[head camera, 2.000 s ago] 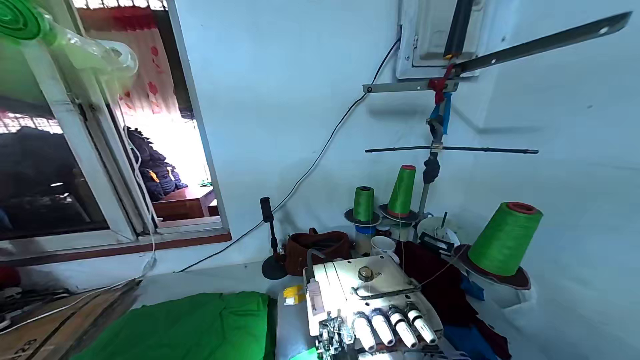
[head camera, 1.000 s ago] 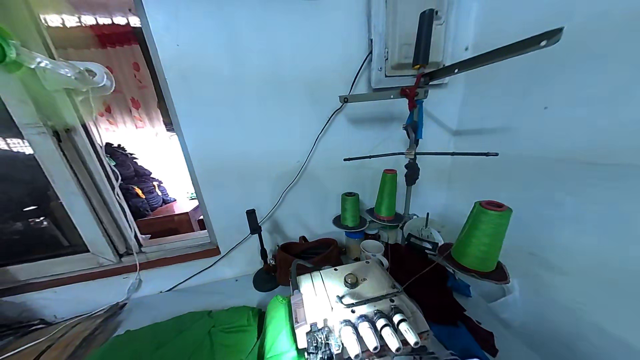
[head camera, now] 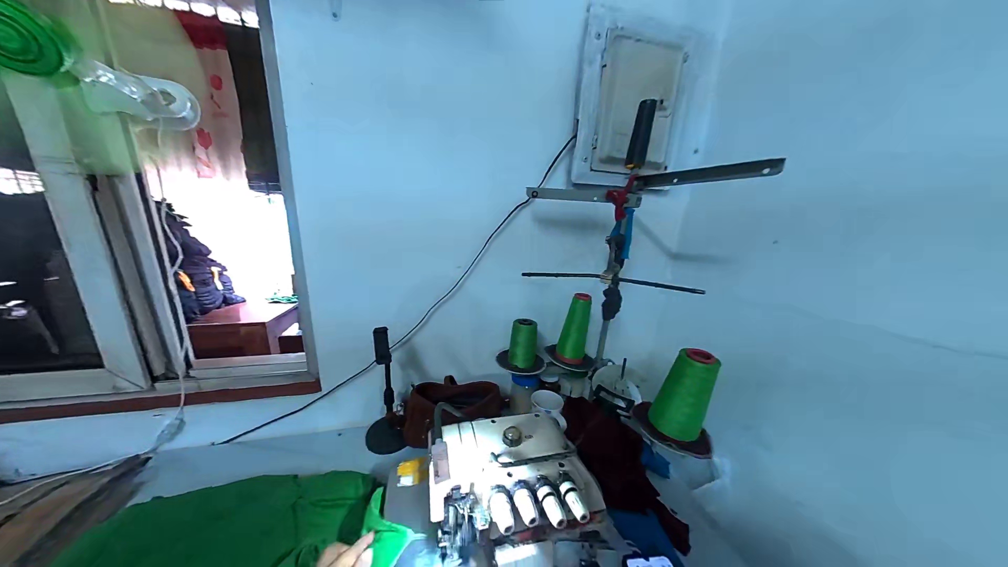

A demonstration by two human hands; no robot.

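Note:
At the bottom edge, part of one hand, apparently my left hand [head camera: 346, 553], touches green fabric [head camera: 236, 512] spread left of an overlock sewing machine [head camera: 512, 449]. Its fingertips lie by a brighter green piece of fabric [head camera: 384, 535]; whether they grip it is hidden by the frame edge. My right hand is out of view. The machine has several white tension dials in a row on its front. Cones of green thread stand behind it [head camera: 523, 344], [head camera: 576, 329] and to its right [head camera: 685, 394].
A black stand [head camera: 386, 433] and a brown bag [head camera: 453, 405] stand behind the machine. A metal thread stand [head camera: 614, 260] rises near the wall. Dark red cloth [head camera: 606, 449] lies at the right. A window [head camera: 126, 378] is at the left.
Part of a hand has come into view at the bottom edge. The brighter green fabric beside the machine sits lower than one second ago. The view has shifted.

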